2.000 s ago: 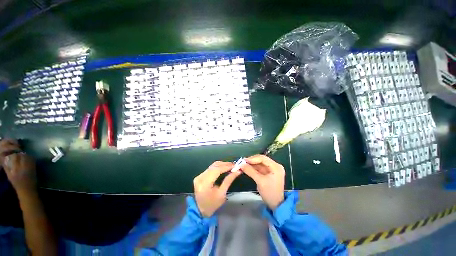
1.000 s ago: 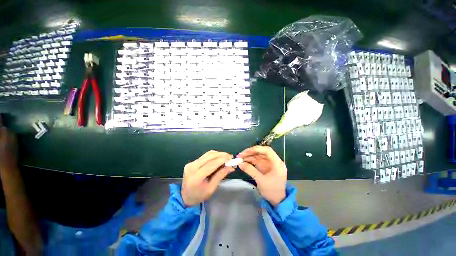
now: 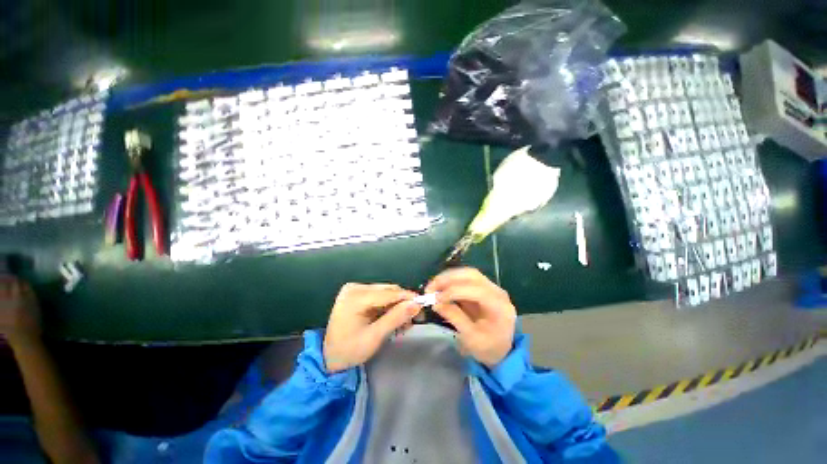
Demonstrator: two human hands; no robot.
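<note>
A small white housing (image 3: 426,299) is held at the bench's front edge, pinched between the fingertips of both hands. My left hand (image 3: 367,324) grips its left end and my right hand (image 3: 476,313) its right end. The fingers cover most of it, so its details are hidden. The squeeze bag (image 3: 520,192) lies just beyond my right hand, its dark tip pointing toward my hands.
Trays of white parts lie left-centre (image 3: 299,168), at right (image 3: 694,172) and far left (image 3: 54,159). Red-handled pliers (image 3: 143,213), a purple stick (image 3: 114,218), a clear bag (image 3: 535,77), a white strip (image 3: 581,238) and a white box (image 3: 782,100) are also there. Another person's arm (image 3: 36,362) is at far left.
The white housing has turned between my fingers, and less of it shows. Both hands stay together at the bench edge. The view has shifted and tilted, moving the bench items in the picture.
</note>
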